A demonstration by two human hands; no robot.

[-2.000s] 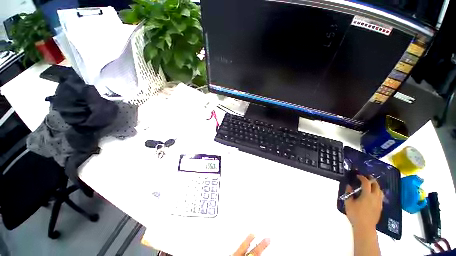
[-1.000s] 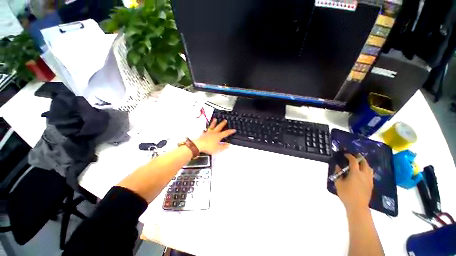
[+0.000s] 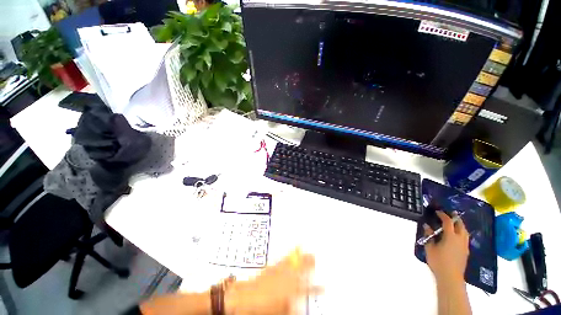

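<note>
My right hand (image 3: 448, 247) rests on the black mouse (image 3: 431, 220) on the dark mouse pad (image 3: 480, 246), with a thin silver pen (image 3: 430, 237) held across its fingers. My left hand (image 3: 280, 286) is blurred, low over the white desk below the calculator; its fingers cannot be made out, nor whether it holds anything. The silver-white calculator (image 3: 244, 231) lies left of centre, partly washed out. The long black keyboard (image 3: 344, 176) lies below the monitor (image 3: 363, 74), which shows a black screen with small coloured marks. Any sheet under my left hand is lost in glare.
Keys with a black fob (image 3: 200, 181) lie left of the calculator. Loose papers (image 3: 227, 144) lie left of the keyboard. A yellow roll (image 3: 504, 194), blue object (image 3: 510, 235), black tool (image 3: 537, 263), scissors (image 3: 547, 299) and blue tin (image 3: 472, 164) stand or lie at right. Dark clothing (image 3: 107, 147) is heaped at left.
My left hand came into view over the keyboard's left end, then moved back down toward the near desk. The screen now shows more small coloured marks. My right hand stays on the mouse.
</note>
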